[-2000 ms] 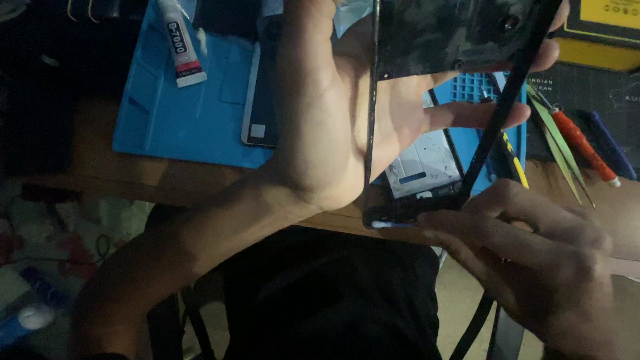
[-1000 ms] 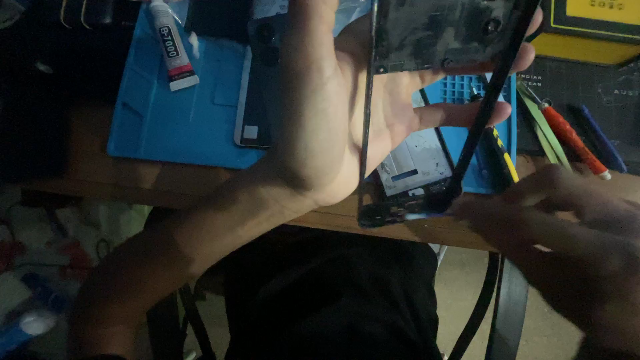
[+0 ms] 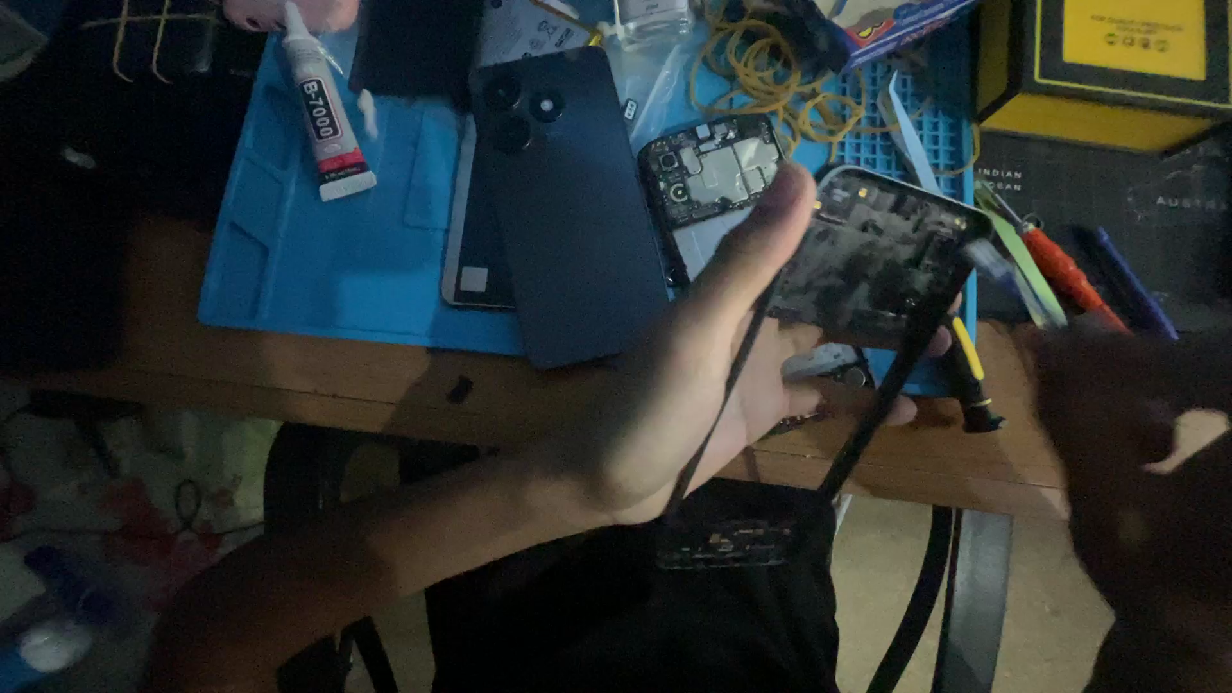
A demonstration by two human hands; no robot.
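Note:
My left hand [image 3: 712,366] holds a black phone mid-frame [image 3: 871,260] by its edges, tilted above the desk's front edge, its open middle showing my palm. At the right, my right hand [image 3: 1136,414] is dark and blurred near the frame's upper right corner. A blurred, pale-ended thing [image 3: 996,265] lies between that hand and the frame; whether the hand grips it I cannot tell. Behind my left hand, a dark blue phone back cover [image 3: 577,212] with camera rings lies on the blue silicone mat [image 3: 385,279]. Beside it is an opened phone [image 3: 717,168] with its circuit board exposed.
A tube of B-7000 glue [image 3: 327,125] lies on the mat's left part. Rubber bands [image 3: 760,67] lie at the back. To the right are metal tweezers [image 3: 905,130], an orange-handled tool [image 3: 1068,269], a yellow-and-black tool [image 3: 967,366] and a yellow-and-black box [image 3: 1107,77].
My right hand has moved away from the frame's lower end, up and to the right. The view has shifted, and more of the mat's back shows.

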